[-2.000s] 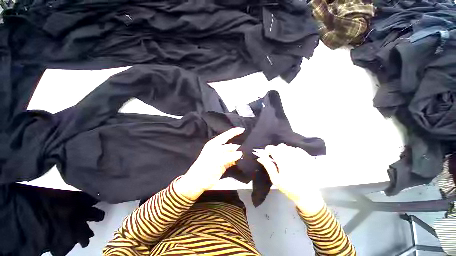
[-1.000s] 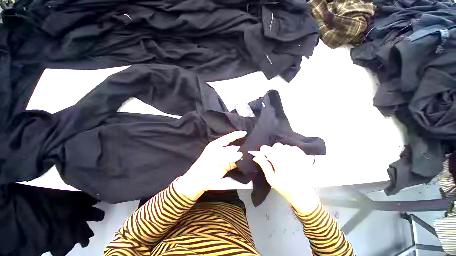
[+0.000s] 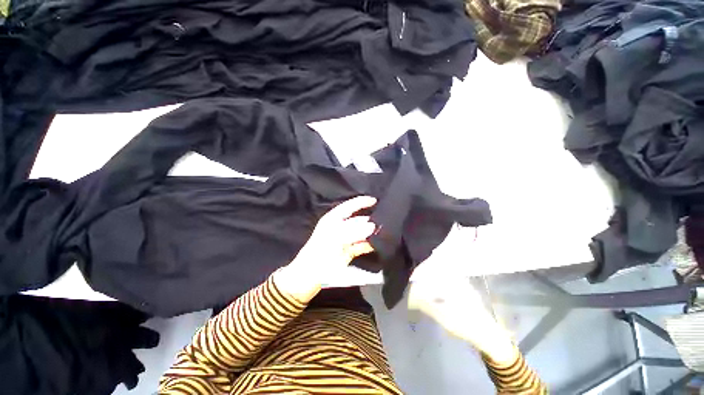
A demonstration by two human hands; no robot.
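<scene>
Black trousers (image 3: 197, 231) lie across the white table, two leg shapes to the left and the bunched, folded end to the right. My left hand (image 3: 328, 247) holds the cloth near that end, thumb and fingers on a fold. My right hand (image 3: 455, 308) is off the cloth, at the table's front edge, overexposed and blurred. A thin line shows beside its fingers; I cannot tell whether it holds a tool. A small pale patch (image 3: 364, 162) shows behind the folded end.
A large black garment heap (image 3: 231, 54) lies behind the trousers. A dark pile (image 3: 656, 139) is at the right edge and a plaid cloth (image 3: 513, 27) at the top right. Black cloth (image 3: 62, 347) hangs at lower left. The white table (image 3: 533, 185) has metal legs below.
My right hand has left the cloth and moved down and slightly right. My left hand stays on the fold. The cloth's right end has shifted slightly, and the view has tilted a little.
</scene>
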